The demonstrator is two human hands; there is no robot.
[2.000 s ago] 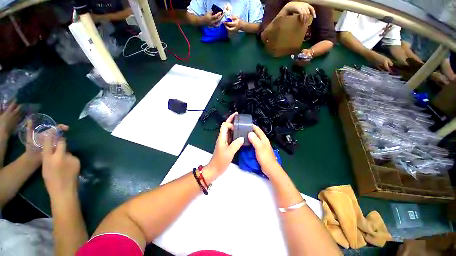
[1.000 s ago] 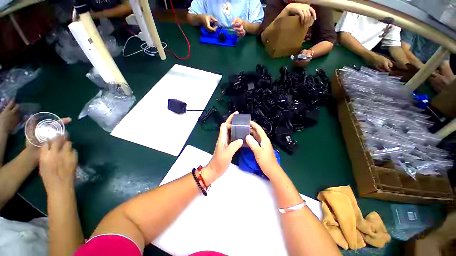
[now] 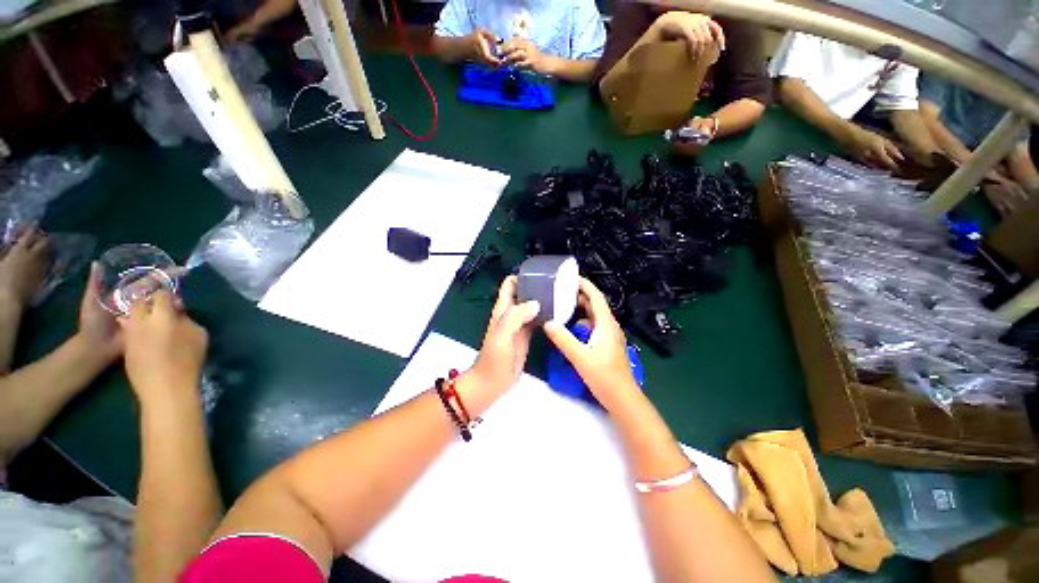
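Observation:
A dark grey, squat round device base unit (image 3: 542, 287) is held up above the far end of the near white sheet. A pale flat face shows on its right side. My left hand (image 3: 501, 338) grips it from the left, with the thumb on its near side. My right hand (image 3: 597, 339) holds it from the right and below. A bright blue cloth (image 3: 570, 371) lies under and behind my right hand, partly hidden. A black power adapter (image 3: 408, 244) lies on the farther white sheet (image 3: 376, 216), its cable running right.
A tangled black adapter pile (image 3: 649, 228) lies beyond my hands. A cardboard tray (image 3: 837, 399) of clear plastic parts stands right, near a tan cloth (image 3: 798, 501). A neighbour at left holds a clear plastic cover (image 3: 139, 279). Other people's hands work across the table.
The device has turned in my hands, so its pale flat face now shows to the right. The neighbour's clear cover has shifted to the right.

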